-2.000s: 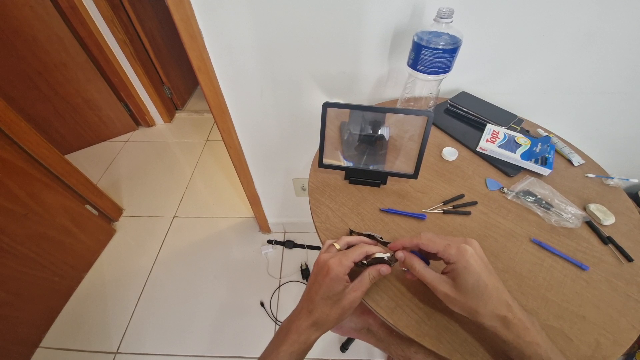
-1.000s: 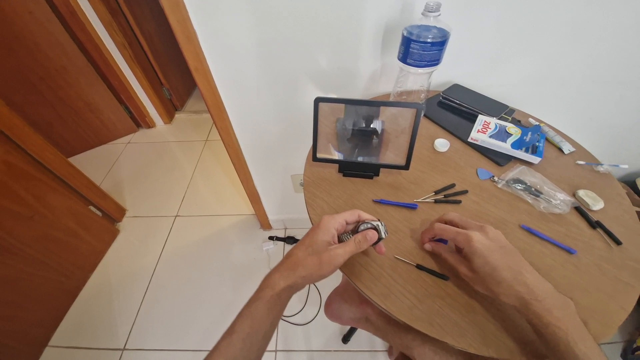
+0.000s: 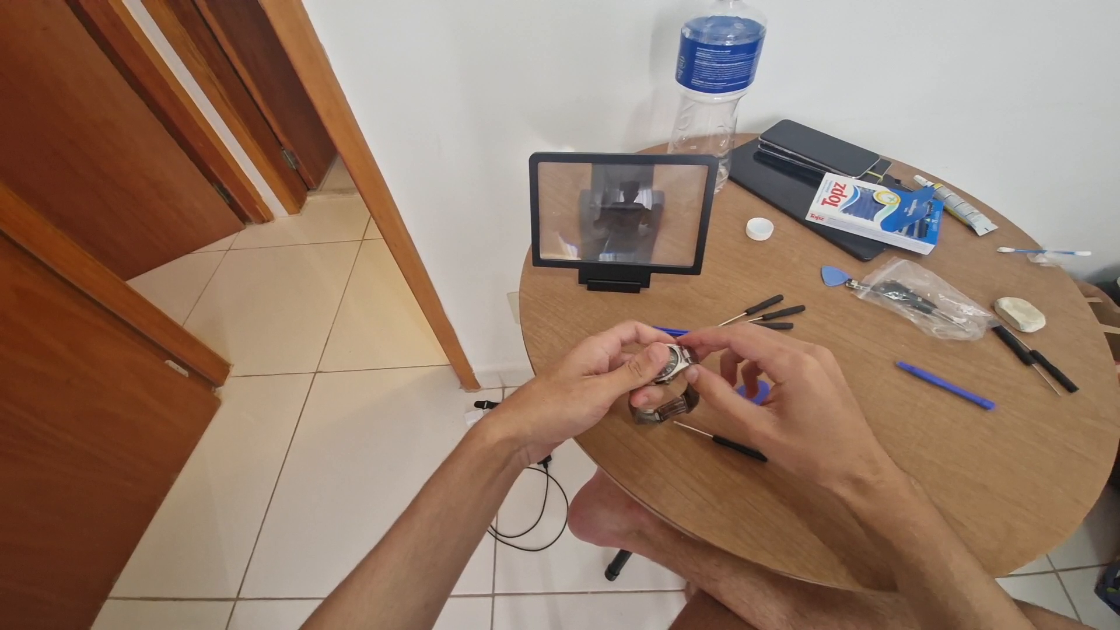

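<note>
A wristwatch with a metal band (image 3: 672,362) is held over the near left edge of the round wooden table. My left hand (image 3: 612,372) grips the watch case between thumb and fingers, and the band hangs below it. On the right side of the case, the thumb and forefinger of my right hand (image 3: 774,385) pinch the watch. A blue round-ended piece (image 3: 754,391) shows under my right palm; whether those fingers hold it I cannot tell. A thin screwdriver with a black handle (image 3: 739,448) lies on the table just below my hands.
A framed magnifier screen (image 3: 623,214) stands behind my hands, with several small screwdrivers (image 3: 770,312) nearby. Beyond are a plastic bottle (image 3: 717,87), a white cap (image 3: 759,229), phones (image 3: 818,149) and a Topz box (image 3: 875,213). Rightward lie a plastic bag (image 3: 923,297), a blue pry tool (image 3: 945,385) and a white stone-like piece (image 3: 1019,314).
My right hand was apart from the watch one second ago and now touches it. The black-handled screwdriver lay on the table then too. The left hand has kept hold of the watch.
</note>
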